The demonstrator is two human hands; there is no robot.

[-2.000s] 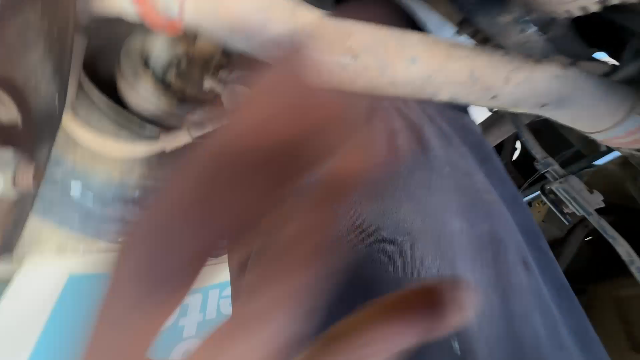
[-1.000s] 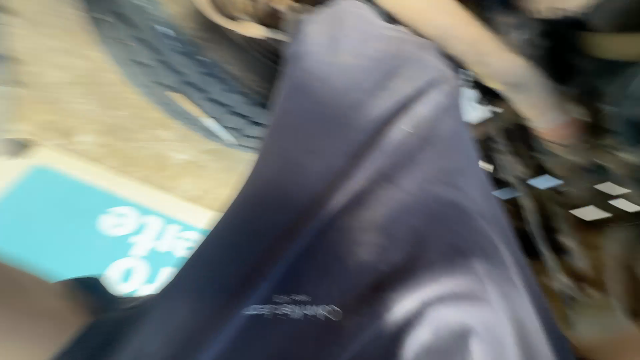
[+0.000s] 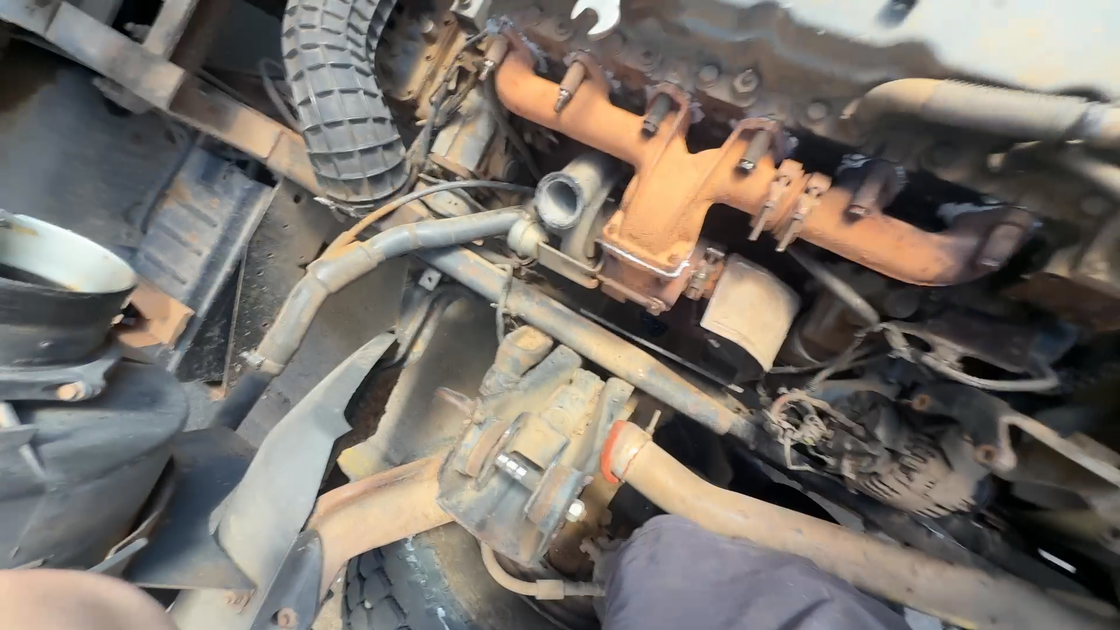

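Note:
At the lower left corner, a blurred patch of bare skin, probably part of my left hand (image 3: 70,604), comes into view; its fingers and anything in it are hidden. My right hand is out of view. A rusty orange exhaust manifold (image 3: 674,184) runs along the side of the engine, with long bolts at its flanges. Above it lies the open jaw of a metal wrench (image 3: 602,16). Below the manifold, an open metal pipe end (image 3: 560,199) faces me. A dusty steering gearbox or similar housing (image 3: 534,446) sits lower down.
A ribbed black hose (image 3: 346,105) hangs at the upper left. A dark-clothed knee (image 3: 735,577) is beside a thick pipe (image 3: 787,525) with an orange-red end. A tire (image 3: 394,582) shows at the bottom, an alternator (image 3: 910,464) at the right, and a round duct (image 3: 61,297) at the left.
The view has swung from the dark-clothed leg and the printed blue-and-white item to the engine. The blurred hand across the middle two seconds ago has left that place.

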